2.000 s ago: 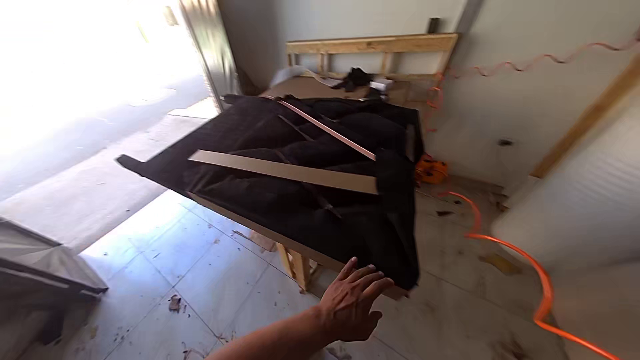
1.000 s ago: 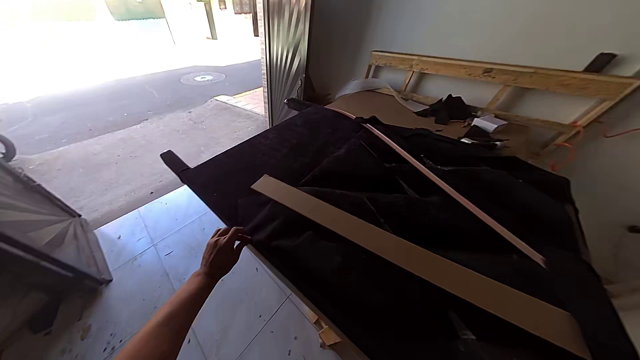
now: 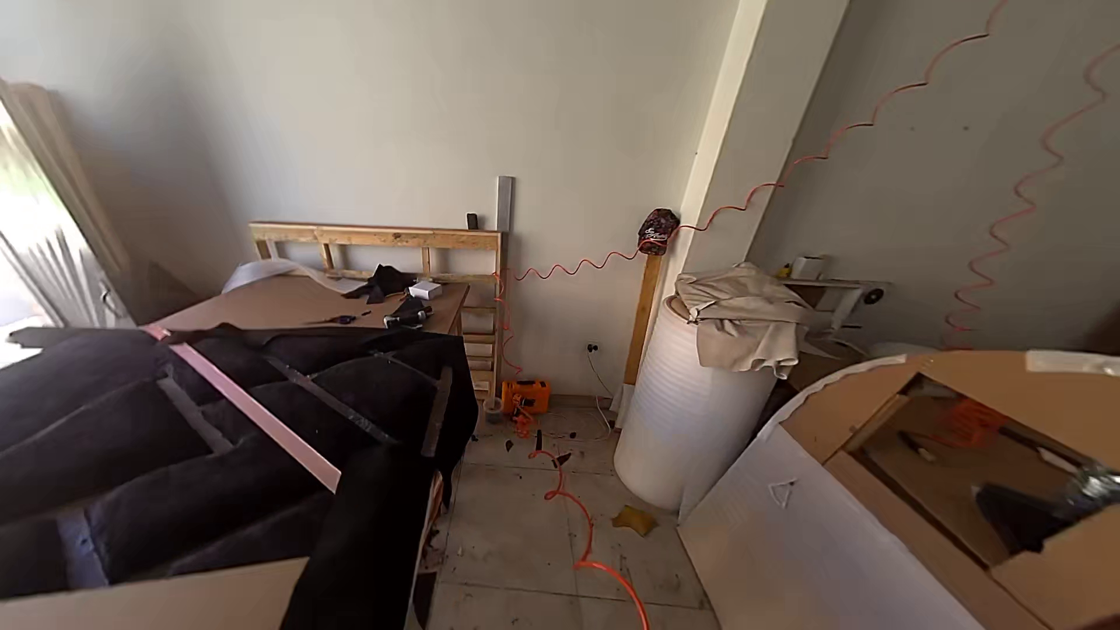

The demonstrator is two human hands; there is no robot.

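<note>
Neither of my hands shows in the head view at this moment. On the left lies a large frame covered in black fabric (image 3: 210,477), with folds across it. A long narrow pink strip (image 3: 254,411) rests on the fabric, and part of a wide tan board (image 3: 166,595) shows at the lower left. Behind it, a brown worktable (image 3: 254,302) bears dark cloth scraps (image 3: 385,282), a small white box (image 3: 425,290), scissors (image 3: 339,319) and a dark tool (image 3: 408,313) whose kind I cannot tell.
A coiled orange air hose (image 3: 584,516) runs over the tiled floor near an orange case or machine (image 3: 527,396). A tall roll of white foam (image 3: 682,411) carries a beige cloth (image 3: 744,306). At the right stands a curved padded frame (image 3: 840,420). A wooden frame (image 3: 376,236) leans on the wall.
The view has swung right, away from the doorway. The hand seen at the near edge of the black-covered frame in both earlier frames is out of view.
</note>
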